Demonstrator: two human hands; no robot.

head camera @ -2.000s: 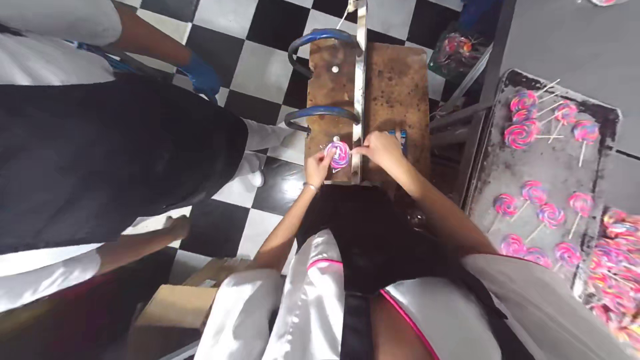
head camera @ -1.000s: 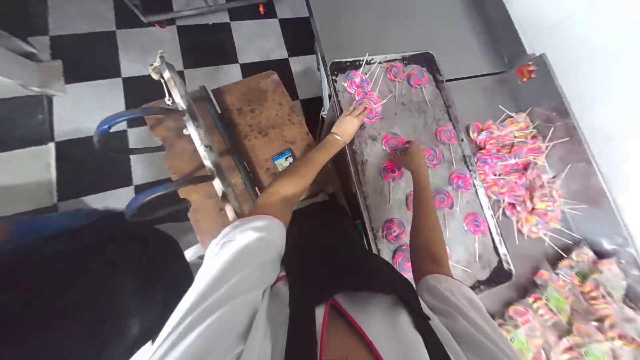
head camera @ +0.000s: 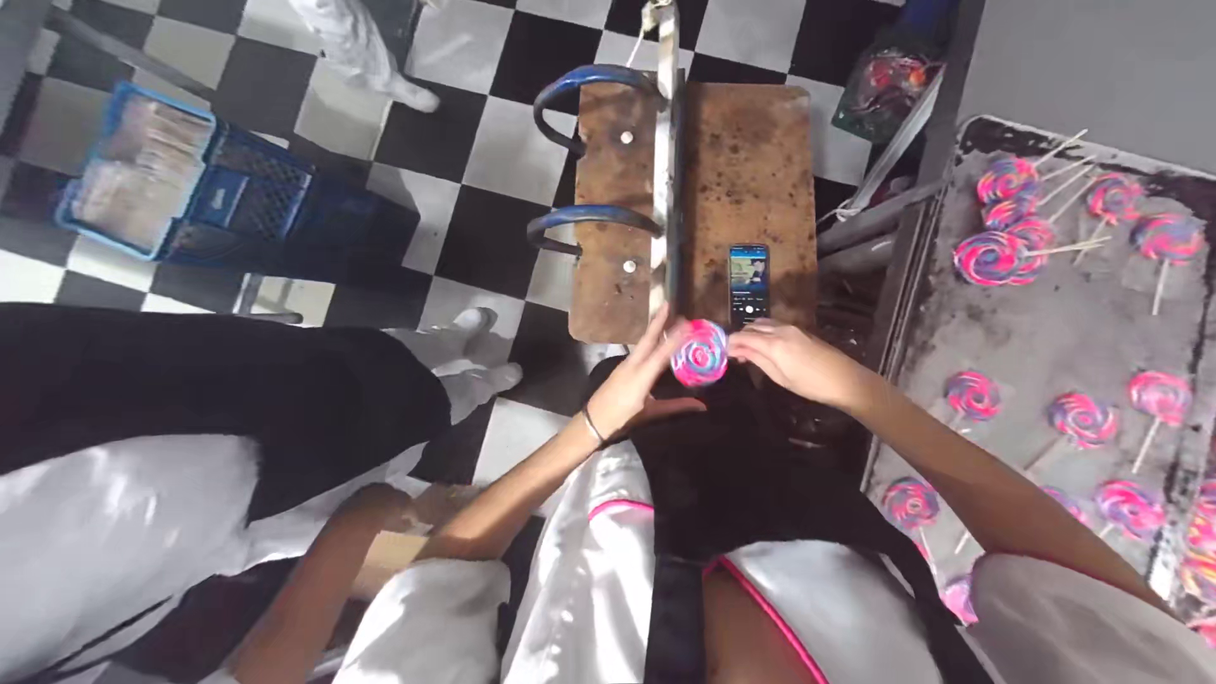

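Observation:
A pink, blue and white swirled lollipop (head camera: pixel 700 353) is between my two hands, just in front of the near edge of a worn wooden board (head camera: pixel 750 171). My left hand (head camera: pixel 638 380), with a bracelet at the wrist, is spread at the lollipop's left side, its thumb apart below; whether it grips the candy cannot be told. On the other side, my right hand (head camera: pixel 784 356) has its fingertips pinched at the candy's edge, where the stick seems hidden. A lit phone (head camera: pixel 750 283) lies on the board just beyond my right hand. A metal bar (head camera: pixel 664 171) runs along the board.
At the right, a metal tray (head camera: pixel 1054 323) holds several swirled lollipops (head camera: pixel 1084 420). Blue curved handles (head camera: pixel 594 217) stick out left of the bar. A co-worker in a dark apron (head camera: pixel 190 380) stands close at my left. Farther off is a blue crate (head camera: pixel 190 180) on the checkered floor.
A second ago both my hands were at the lollipops on the tray; now they are together at the board's near edge with one lollipop. The view has swung back left.

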